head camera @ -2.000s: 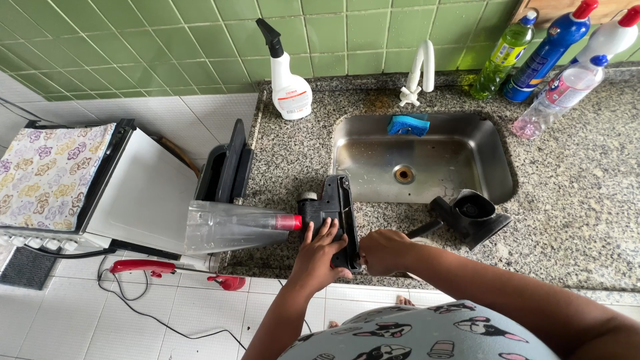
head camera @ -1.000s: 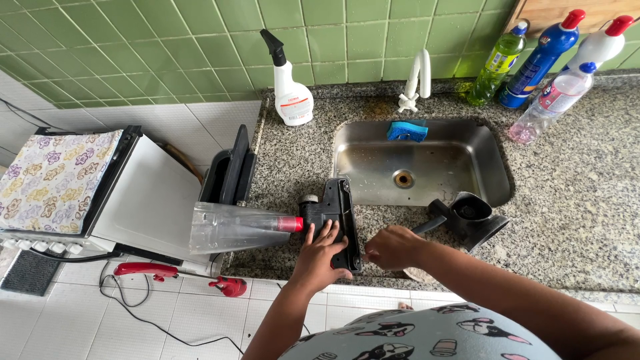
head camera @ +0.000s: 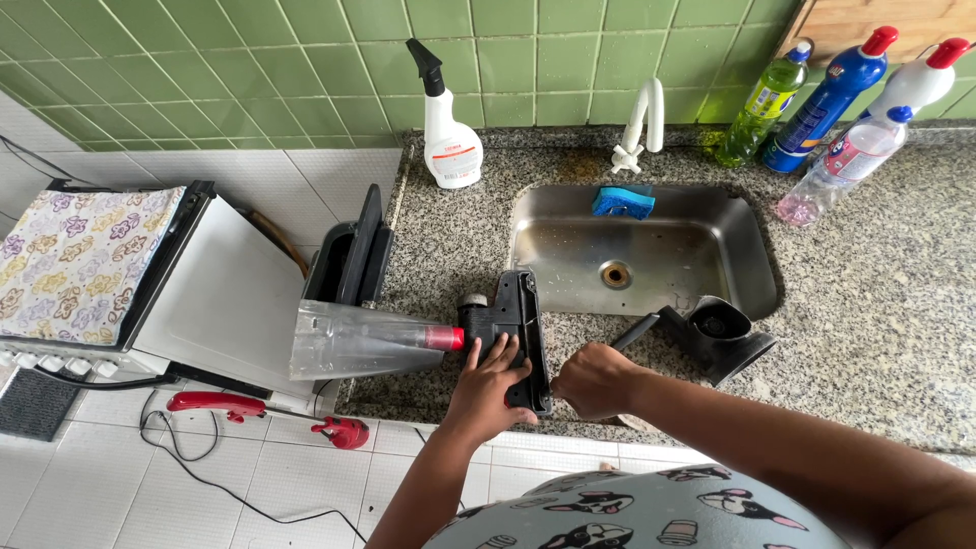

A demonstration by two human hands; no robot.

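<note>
My left hand (head camera: 492, 385) rests with spread fingers on a black vacuum cleaner floor head (head camera: 526, 328), holding it against the granite counter. My right hand (head camera: 598, 381) is curled into a fist at the near right edge of the head; whatever it may grip is hidden. A clear plastic dust container (head camera: 366, 339) with a red end lies left of the head, touching it and reaching past the counter's left edge. To the right of my right hand, in front of the sink, lies a black plastic vacuum part (head camera: 713, 332) with a round opening.
A steel sink (head camera: 648, 297) holds a blue sponge (head camera: 623, 203) at its back wall. Behind stand a white faucet (head camera: 637, 130), a spray bottle (head camera: 454, 152) and several cleaning bottles (head camera: 820, 107). A black bin (head camera: 332, 267) and stove (head camera: 221, 290) are left; a red vacuum body (head camera: 343, 431) and cord lie on the floor.
</note>
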